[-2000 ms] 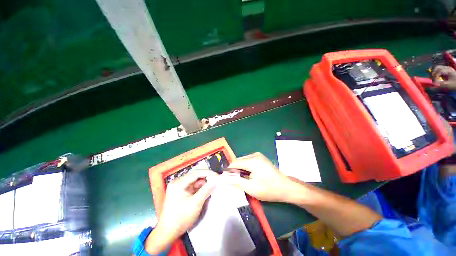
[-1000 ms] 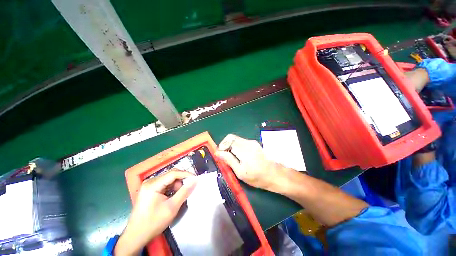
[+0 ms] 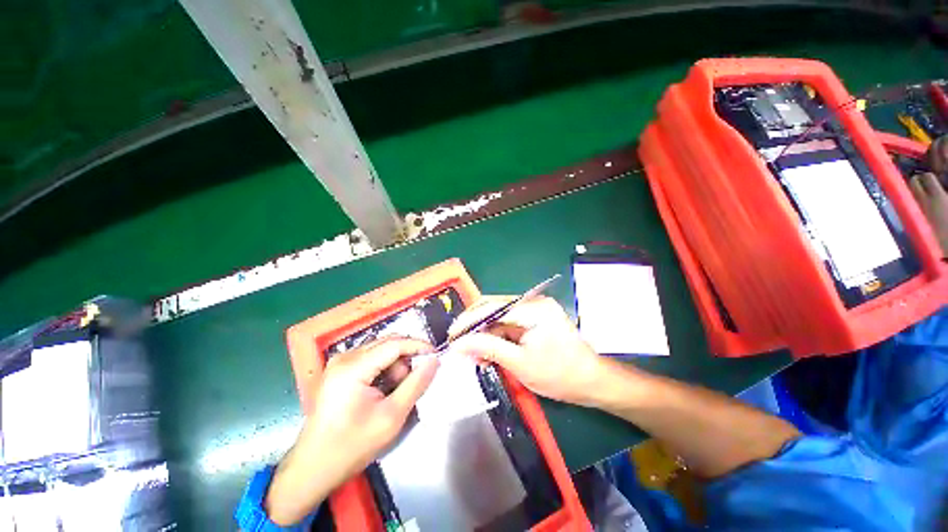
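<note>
An opened tablet (image 3: 520,457) lies in a red-orange foam frame (image 3: 312,353) in front of me. Over its middle lies a white sheet (image 3: 449,390), with a greyish panel (image 3: 457,473) below it. My left hand (image 3: 359,416) has thumb and forefinger pinched at the sheet's upper left edge; the fingers hide the exact grip. My right hand (image 3: 541,348) holds thin silver tweezers (image 3: 520,301), with their working end close to my left fingertips and the other end pointing up right. Small bare electronics and a yellow patch show at the tablet's top end.
A white battery (image 3: 621,307) with a dark top strip lies right of the frame. Stacked foam frames (image 3: 717,229) with a tablet on top stand at right. A clear battery tray (image 3: 125,436) is at left. A metal post (image 3: 312,125) rises behind. Another person's hand (image 3: 928,197) is far right.
My right hand has moved from the frame's right edge back over the tablet beside my left fingers, and the tweezers now show clearly. The camera view has shifted slightly.
</note>
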